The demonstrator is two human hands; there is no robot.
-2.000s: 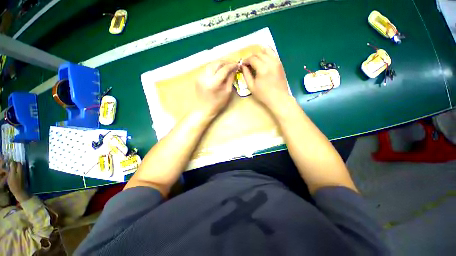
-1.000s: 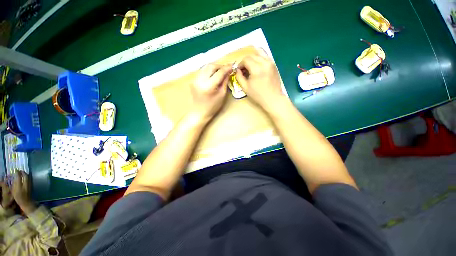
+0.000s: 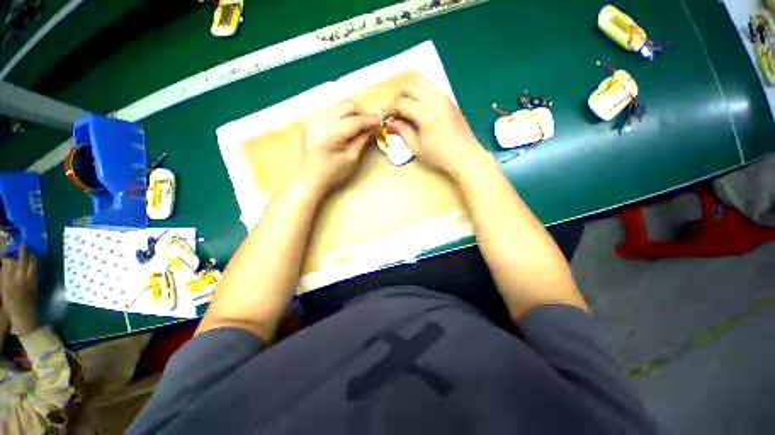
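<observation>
A white-and-yellow wired unit (image 3: 397,149) is over the tan, white-edged work mat (image 3: 382,212), its white rounded end showing below my fingers. My left hand (image 3: 338,140) pinches at the unit's upper end, at the thin lead wires. My right hand (image 3: 427,123) is close beside it, its fingertips meeting the left ones and partly covering the unit. The small part between the fingertips is too small and hidden to tell.
Waiting units (image 3: 524,127) lie right of the mat. A blue tape dispenser (image 3: 119,170), one unit and a dotted sheet (image 3: 98,268) with several units are left. The conveyor belt (image 3: 289,25) lies beyond the rail. A neighbour's hand (image 3: 19,289) is far left; a red stool (image 3: 680,234) is below right.
The view has shifted, so the bench things appear further left. The unit on the belt sits nearer the top edge. The unit in my hands shows a more tilted white end; my fingertips stay together.
</observation>
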